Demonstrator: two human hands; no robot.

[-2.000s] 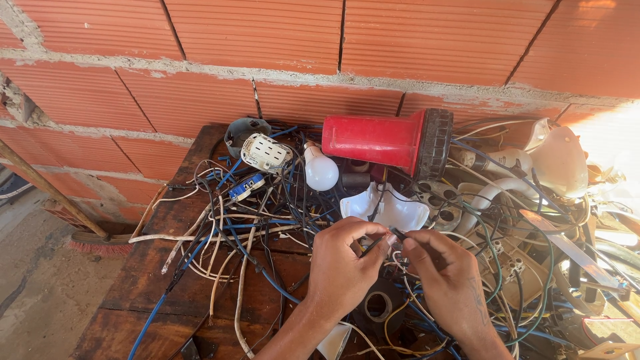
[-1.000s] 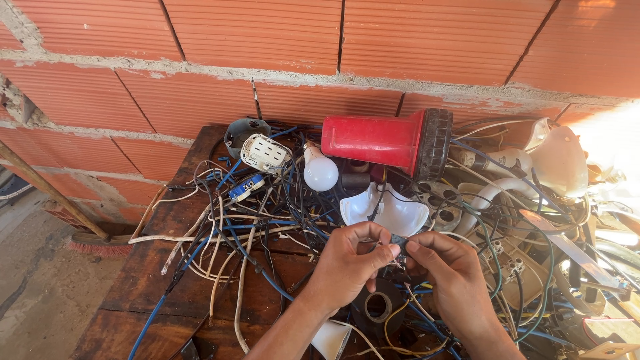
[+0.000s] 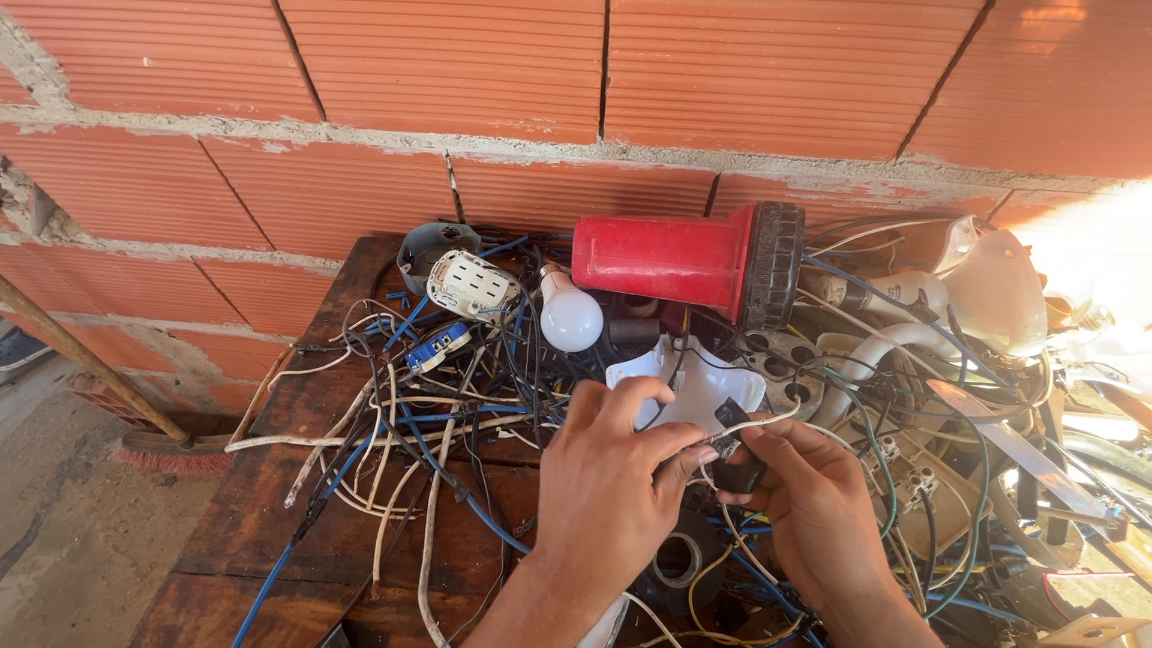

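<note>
My left hand [image 3: 621, 468] pinches a small part and thin white wire between thumb and fingers. Close against it, my right hand [image 3: 805, 499] holds a small black piece [image 3: 740, 472], perhaps tape or plastic; its exact kind cannot be told. A white wire [image 3: 760, 420] with a bare-looking end passes over the right fingertips. Just behind the hands lies a white plastic shell [image 3: 693, 378]. Below them, partly hidden by the left wrist, is a roll of black tape [image 3: 677, 560]. The fingers hide much of the held part.
On the wooden table [image 3: 243, 558] lie tangled wires [image 3: 441, 468], a red flashlight [image 3: 661, 261], a light bulb [image 3: 571, 317], a white socket part [image 3: 472, 286], a blue terminal part [image 3: 438, 346] and a metal strip [image 3: 1017, 445]. A brick wall [image 3: 450, 72] stands behind; a broom [image 3: 175, 445] is at left.
A black piece and a white wire end now show at my right fingers, where they did not show plainly before. My hands stay close together in front of the white shell.
</note>
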